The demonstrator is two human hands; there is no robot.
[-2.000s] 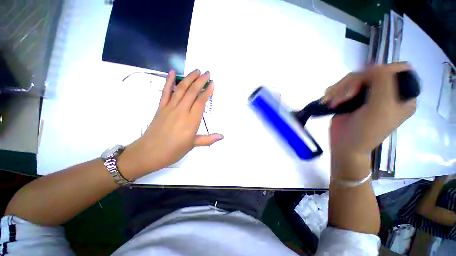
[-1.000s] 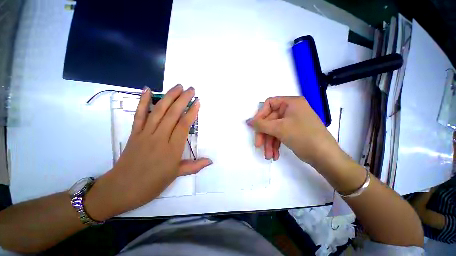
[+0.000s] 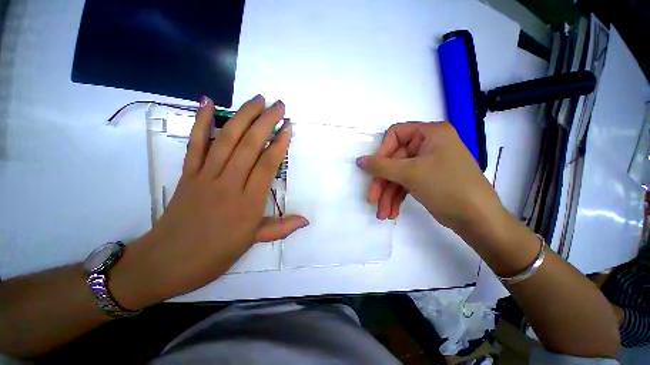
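Note:
My left hand (image 3: pixel 228 178) lies flat with its fingers spread over the small circuit board (image 3: pixel 227 115) and the pale panel's left part. A thin lead wire (image 3: pixel 135 105) curves out to the left of the board. The clear or whitish panel (image 3: pixel 335 235) shows to the right of my left hand. My right hand (image 3: pixel 417 171) is at the panel's right side, thumb and index finger close together; whether they pinch a clear film cannot be told. The blue roller (image 3: pixel 460 93) lies just beyond my right hand, its black handle pointing right.
A dark panel (image 3: pixel 160 50) lies at the upper left, beyond the board. A white work sheet (image 3: pixel 342 64) is under the work. A stack of white sheets (image 3: pixel 613 157) stands along the right. Crumpled white material (image 3: pixel 452 321) is below the bench's front edge.
The roller, earlier held in my right hand, now lies on the white sheet. My right hand has moved left to the pale panel. My left hand stays on the board.

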